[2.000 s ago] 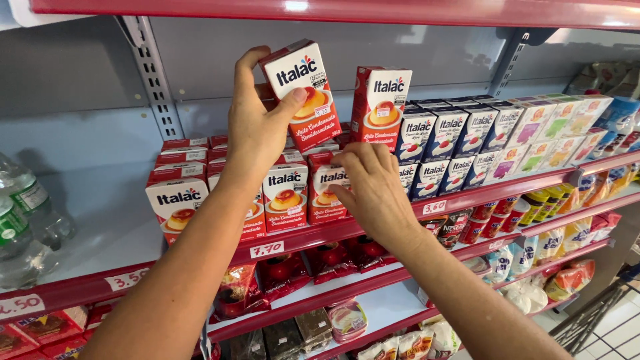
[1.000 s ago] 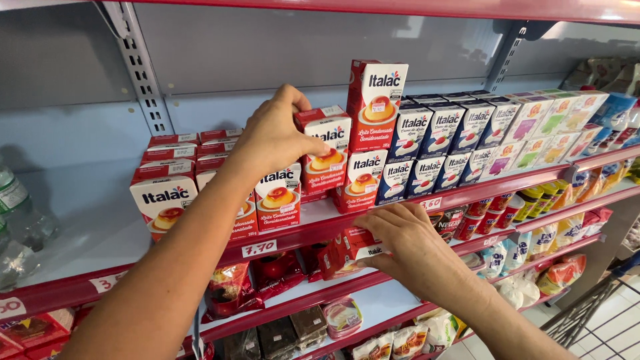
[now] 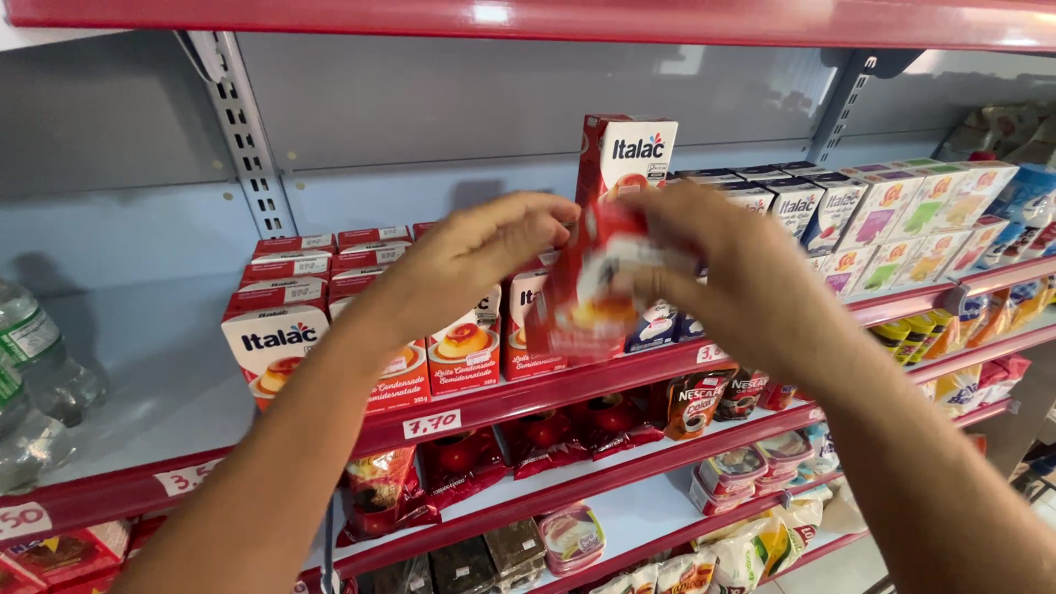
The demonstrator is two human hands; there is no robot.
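Rows of red-and-white Italac condensed milk cartons point(image 3: 464, 351) stand on the metal shelf. My right hand point(image 3: 701, 256) grips a motion-blurred condensed milk carton point(image 3: 590, 289), held tilted in front of the shelf edge. Just left of that carton is my left hand point(image 3: 487, 256), raised above the front row with its fingers extended and holding nothing. Behind the hands, another condensed milk carton point(image 3: 637, 153) rises above the others; its lower part is hidden. Dark blue Italac cartons point(image 3: 796, 206) stand to the right, partly covered by my right hand and forearm.
Plastic bottles point(image 3: 37, 355) stand at the left. White cartons with coloured patches point(image 3: 891, 206) are farther right. The red shelf edge point(image 3: 528, 396) carries price tags. Lower shelves hold red packets point(image 3: 462, 466), coffee pouches point(image 3: 697, 404) and plastic tubs point(image 3: 569, 532). A red shelf edge runs overhead.
My left hand has let go of the carton it held on the shelf and moved right. My right hand has risen from below the shelf edge with a carton.
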